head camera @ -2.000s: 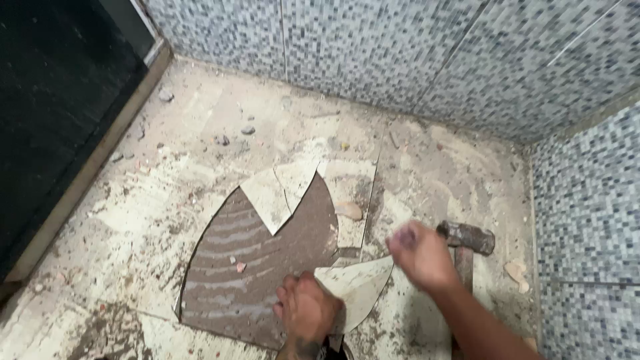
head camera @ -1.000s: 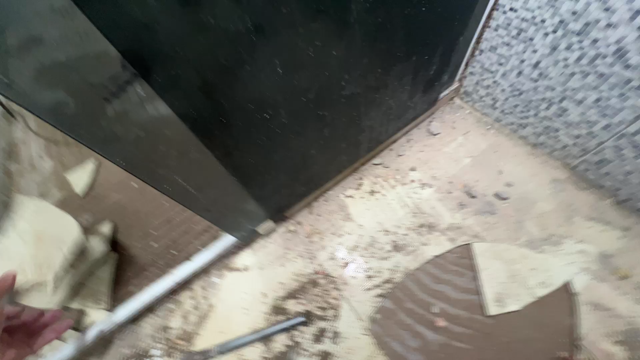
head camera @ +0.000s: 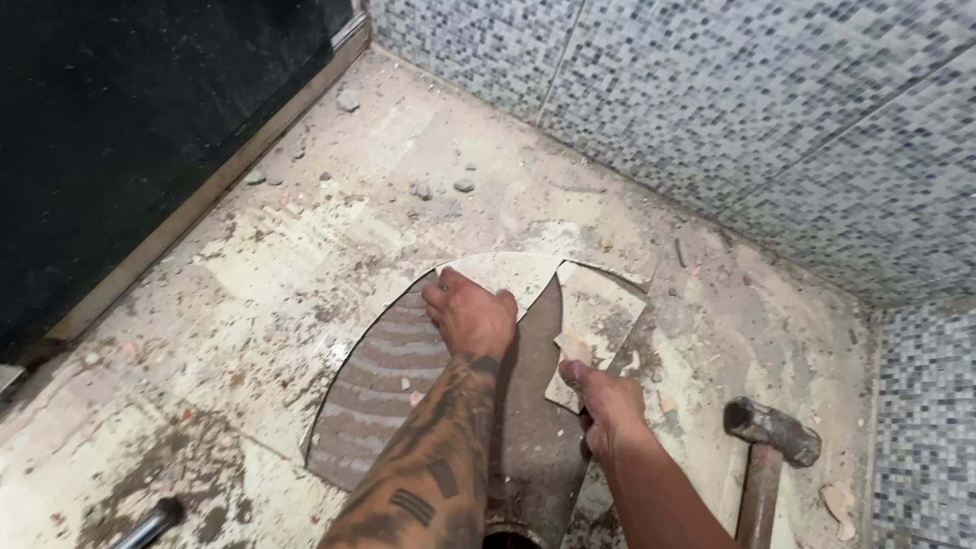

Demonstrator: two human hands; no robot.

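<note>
My left hand (head camera: 474, 316) has its fingers curled at the edge of a cream tile piece (head camera: 507, 273), at the top of a rounded opening that shows ridged brown mortar (head camera: 374, 381). To its right, my right hand (head camera: 606, 400) has its thumb and fingers on a broken tile piece (head camera: 606, 305), beside a small shard (head camera: 572, 347) lying on that piece. A drain hole (head camera: 505, 540) is partly visible at the bottom edge. My right palm is hidden from view.
A hammer (head camera: 770, 446) lies on the floor at the right, near a mosaic-patterned wall (head camera: 686, 99). A metal bar (head camera: 149, 524) lies at bottom left. Along the left runs a dark panel (head camera: 137, 114) on a sill. Rubble and dust cover the floor (head camera: 290, 259).
The view swung left toward the dark panel and came back. My left hand, lower at the opening two seconds ago, is now at the upper tile piece. The loose piece formerly between my hands is gone from there.
</note>
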